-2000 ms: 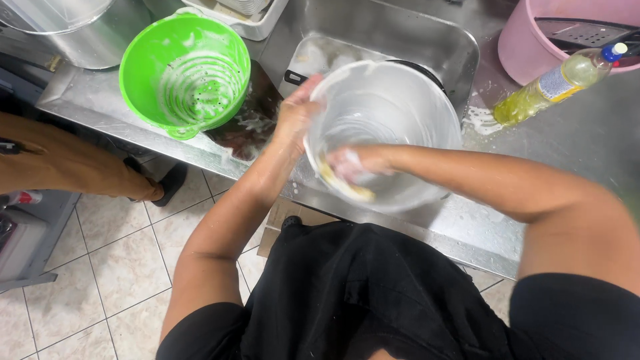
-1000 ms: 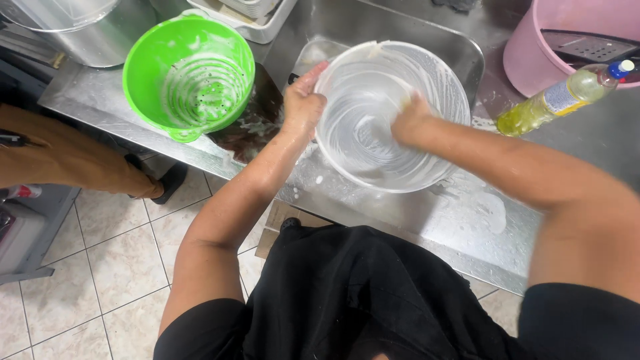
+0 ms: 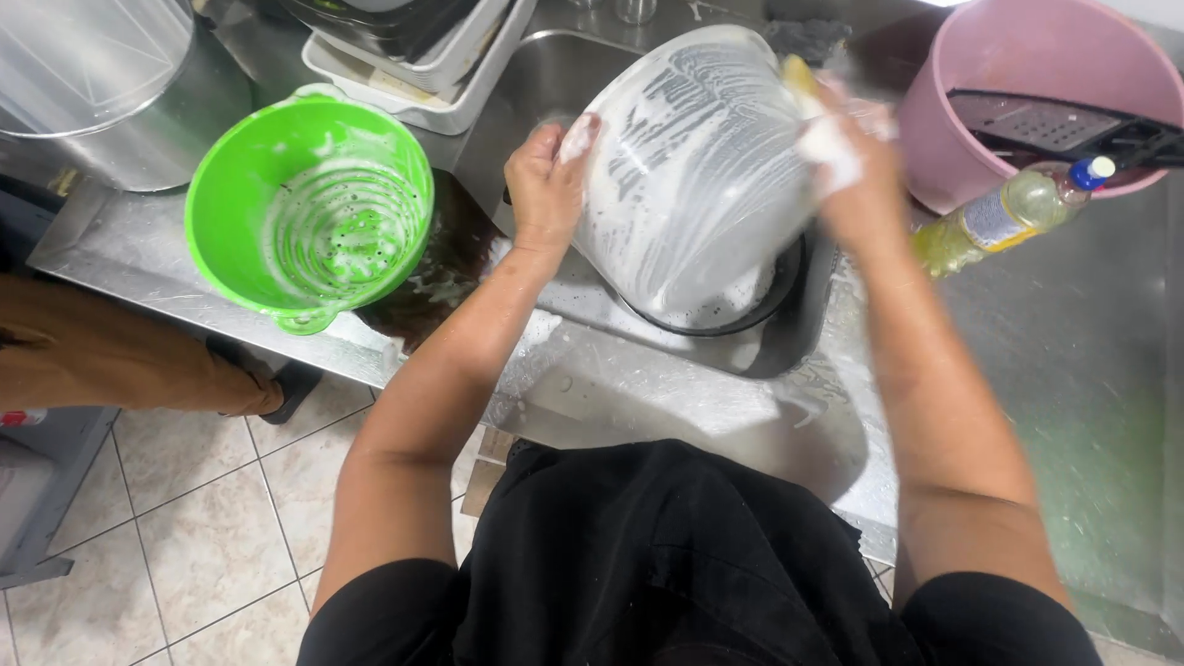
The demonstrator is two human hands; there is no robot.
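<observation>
A translucent plastic bucket [image 3: 694, 166], streaked with white suds, is tilted over the steel sink [image 3: 786, 356], its outer wall facing me. My left hand [image 3: 550, 185] grips its rim on the left, with foam on the fingers. My right hand [image 3: 856, 157], blurred, presses a foamy yellow sponge [image 3: 797, 79] against the bucket's right side. Beneath the bucket, a dark round pan [image 3: 740, 319] shows in part in the sink. A green plastic colander [image 3: 222, 213] with suds inside stands on the counter to the left.
A dish soap bottle [image 3: 1004, 217] leans by a pink bucket [image 3: 925, 120] holding a black perforated utensil. White trays [image 3: 444, 116] stand behind the sink, a large metal pot [image 3: 157, 148] at the far left. Another person's leg [image 3: 139, 361] is at the left, beside the counter.
The bucket has turned from its open inside facing me to its outer wall facing me. My right hand has moved from inside the bucket to its outer right side.
</observation>
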